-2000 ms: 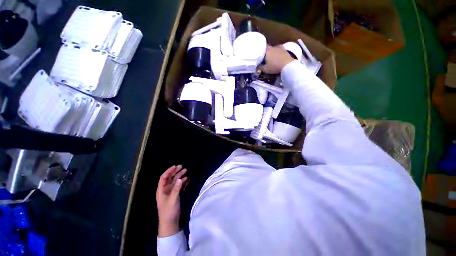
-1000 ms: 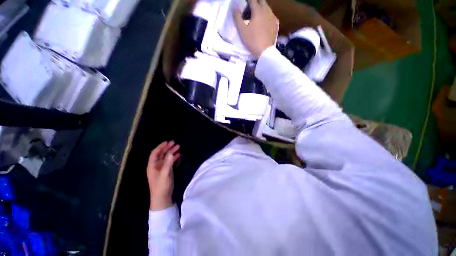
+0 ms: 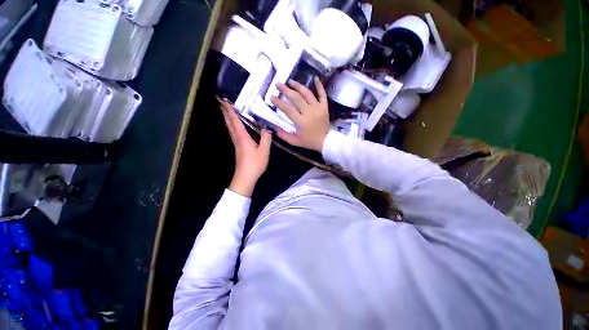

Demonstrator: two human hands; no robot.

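Observation:
White camera units with black faces and angular white brackets (image 3: 259, 84) lie jumbled in an open brown cardboard box (image 3: 445, 90). My right hand (image 3: 307, 116) lies on a white bracket near the front of the box, fingers spread. My left hand (image 3: 248, 151) is at the box's near left edge, palm towards the box, fingers extended and thumb apart; its fingertips meet the rim beside a camera unit. I see no grip closed around a unit; the undersides of the fingers are partly hidden.
Stacks of white cover plates (image 3: 81, 35) stand on the dark bench (image 3: 139, 167) at left, with a metal device (image 3: 48, 187) and blue wrapped blocks (image 3: 39, 283) nearer me. A crumpled clear bag (image 3: 504, 180) lies right of the box. Another carton is behind.
My right hand has moved from the far side of the box back to its near part. My left hand has risen from beside my body to the box edge. Camera units at the near left have shifted.

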